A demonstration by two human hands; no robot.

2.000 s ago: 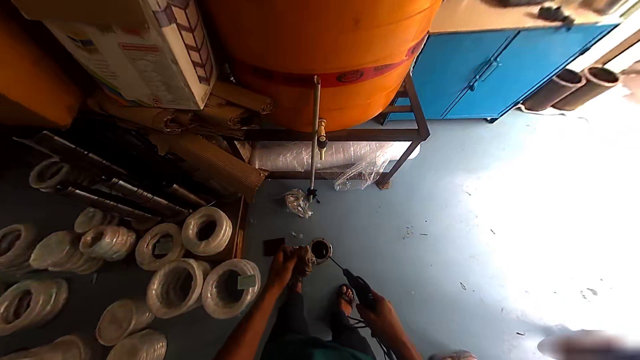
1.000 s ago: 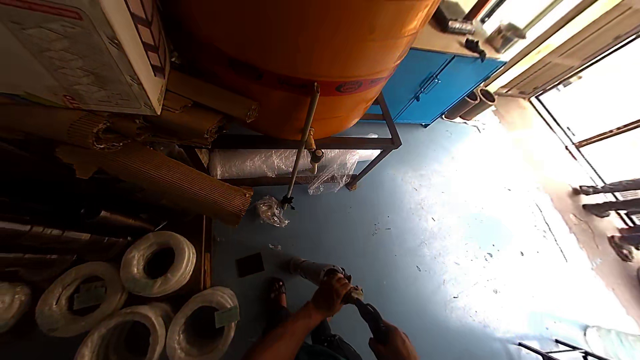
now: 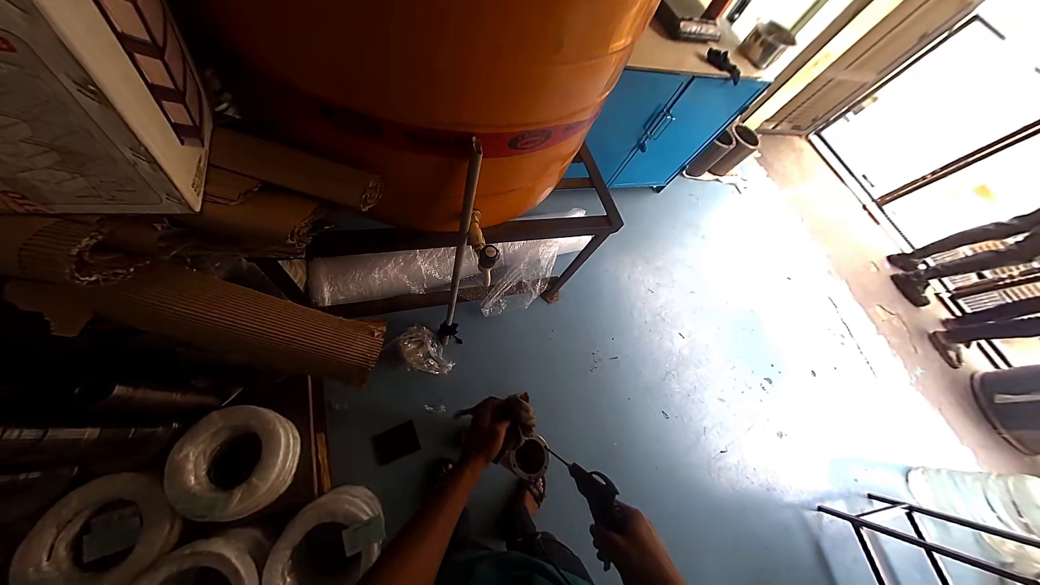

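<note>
My left hand (image 3: 489,431) grips a bunched brownish cloth (image 3: 518,414) and rests against a round metal flanged part (image 3: 529,457) with a dark open bore. In my right hand (image 3: 632,536) is a black pistol-shaped tool (image 3: 597,496), probably an air blow gun, its thin nozzle pointing at the flange's rim. Whether the nozzle touches the rim I cannot tell. Below the part are my sandalled feet on the blue floor; the rest of the part's body is mostly hidden by my left hand.
Wrapped coils (image 3: 231,463) lie at lower left, below rolled corrugated cardboard (image 3: 244,321). An orange tank (image 3: 422,106) with a tap stands on a metal frame (image 3: 597,219). A blue cabinet (image 3: 678,122) is behind. People's legs (image 3: 975,280) show at right, a black metal frame (image 3: 902,524) at lower right.
The black tool, close against the part one second ago, is now farther out with its thin nozzle visible. The flange's open bore faces up into view again.
</note>
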